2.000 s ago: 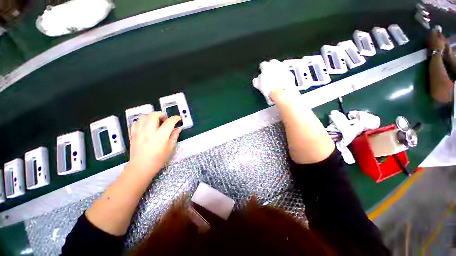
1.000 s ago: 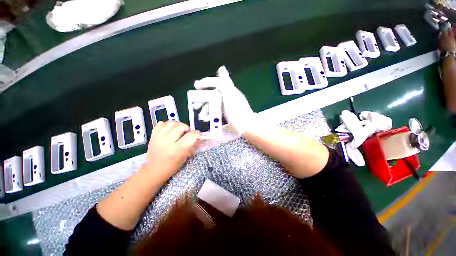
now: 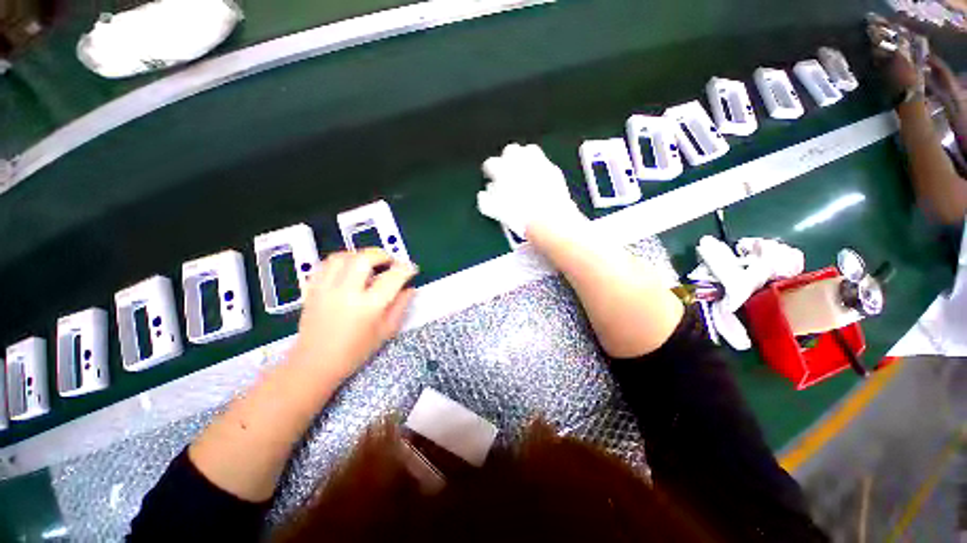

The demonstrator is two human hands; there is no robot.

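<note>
My left hand (image 3: 355, 302), bare, is at the lower end of a white housing (image 3: 387, 228) on the belt. Its curled fingers hide that end, so I cannot tell if they grip it. My right hand (image 3: 527, 194), in a white glove, is over another white housing (image 3: 515, 235) at the belt's near side. The glove hides most of that housing; only its lower left edge shows. Each uncovered housing has a rectangular window and a small dark dot beside it.
More housings stand in rows on the green belt (image 3: 445, 117), left and right. A pale rail (image 3: 467, 281) borders it. Nearer are bubble wrap (image 3: 509, 339), a white card (image 3: 453, 422), white gloves or rags (image 3: 742, 270) and a red box (image 3: 779, 339). Another person's arm (image 3: 933, 159) shows far right.
My right hand has left the housing it held beside my left hand and moved right onto another one. The left row has shifted left, with that housing now at its near end.
</note>
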